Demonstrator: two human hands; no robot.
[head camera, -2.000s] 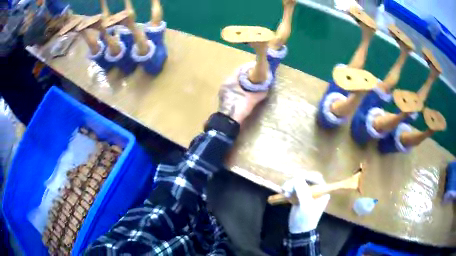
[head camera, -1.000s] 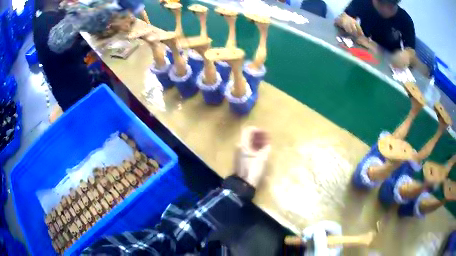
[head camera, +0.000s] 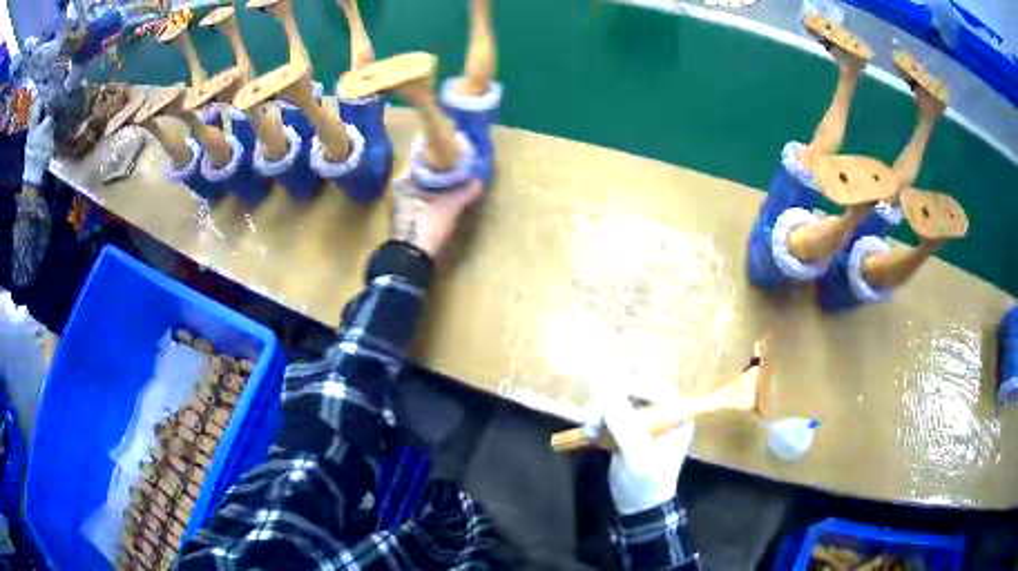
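My bare left hand (head camera: 426, 212) holds a leg-and-shorts assembly (head camera: 460, 139) by its blue shorts, soles up, just right of a row of several like it (head camera: 301, 145) at the left of the table. My gloved right hand (head camera: 647, 452) grips a loose tan leg (head camera: 714, 404) near the table's front edge, its foot end pointing right. A small white bottle with a blue tip (head camera: 791, 437) sits right of the glove. Two more assemblies (head camera: 813, 251) stand at the right.
The shiny tan table (head camera: 536, 323) curves beside a green belt (head camera: 647, 112). A blue crate of packed brown parts (head camera: 73, 390) is at the lower left, another blue crate (head camera: 882, 535) at the lower right. Blue shorts (head camera: 1008, 357) lie at the right edge. A gloved hand (head camera: 39, 151) shows at the far left.
My left hand, empty one second ago, now holds an assembly and is by the left row. The left row is longer and the right group smaller. The right hand still grips the leg.
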